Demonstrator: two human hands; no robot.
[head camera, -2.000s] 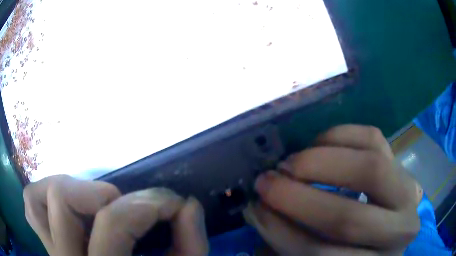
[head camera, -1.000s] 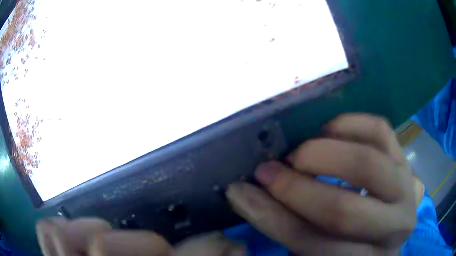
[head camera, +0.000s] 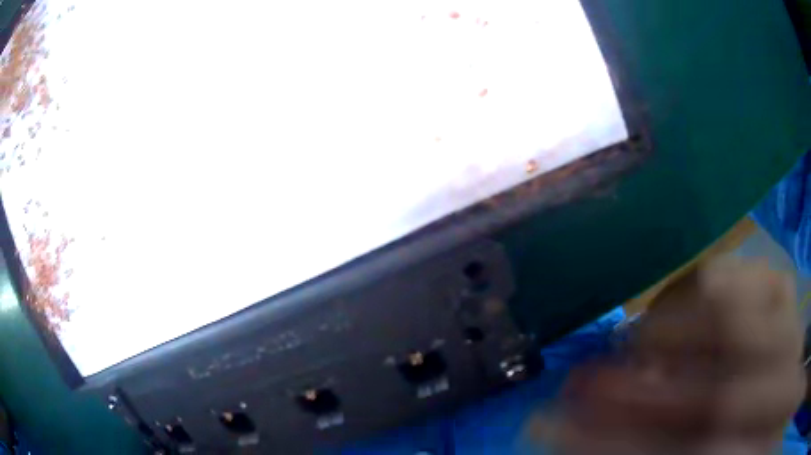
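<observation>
The dark carrier fixture (head camera: 373, 324) lies tilted along the front edge of the parts tray (head camera: 293, 289). It shows a row of several dark square pockets, with small copper-coloured glints at their upper edges. A shiny round metal spot sits at its right end. My right hand (head camera: 685, 364) is at the lower right, off the fixture and strongly blurred; whether it holds anything is not clear. My left hand is out of the picture.
The tray's white bottom glares. Small reddish-brown parts (head camera: 44, 275) are heaped at its left side, with a few specks at the right. The green bench surface (head camera: 711, 115) lies to the right. Blue clothing (head camera: 498, 427) shows below the fixture.
My right hand has left the fixture and moved right. My left hand has dropped out of the picture. The whole row of pockets is now uncovered.
</observation>
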